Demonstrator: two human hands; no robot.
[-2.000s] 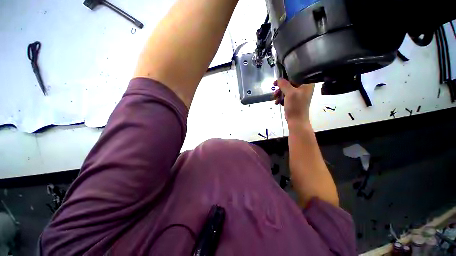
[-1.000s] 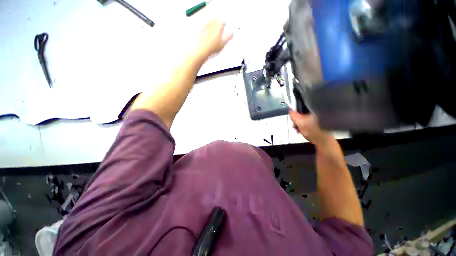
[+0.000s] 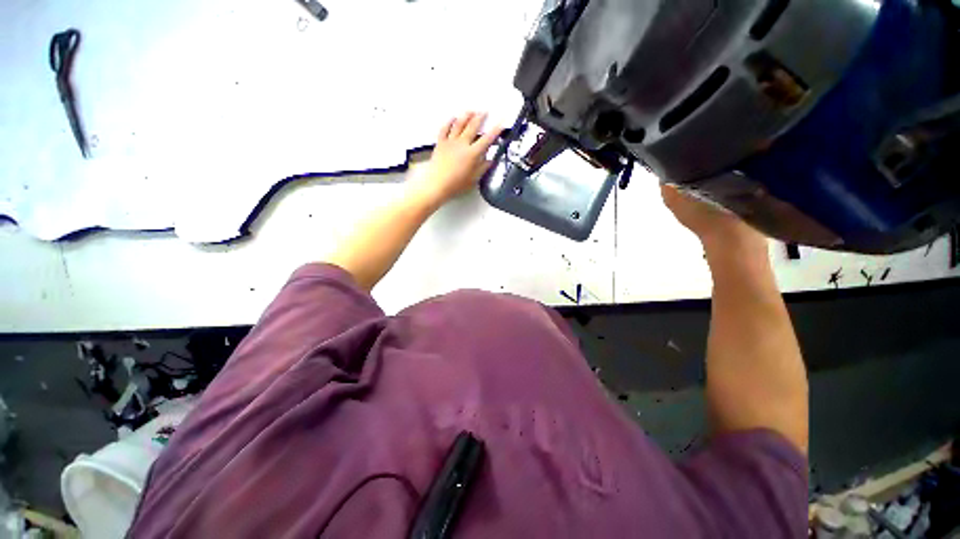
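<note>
The cutting machine (image 3: 726,105), with a blue and black motor body, fills the upper right. Its grey base plate (image 3: 553,195) sits turned at an angle on the table, beside the end of the fabric lay. The paper marker (image 3: 316,95) covers the lay, whose dark edge (image 3: 326,172) runs in a wavy line to the left. My left hand (image 3: 459,158) lies flat with fingers apart on the lay's edge, just left of the base plate. My right hand (image 3: 700,211) is under the motor, its fingers mostly hidden by it, so its grip does not show.
Black shears (image 3: 68,95) lie on the paper at upper left. The end of a grey rod (image 3: 313,8) shows at the top edge. Small dark scraps lie near the table's front edge (image 3: 421,312). A white bucket (image 3: 105,490) stands below at lower left, among floor scraps.
The machine has turned, and its base plate has swung to an angle and shifted left. My left hand has moved down onto the lay's edge beside the plate. The green-handled tool has nearly left view.
</note>
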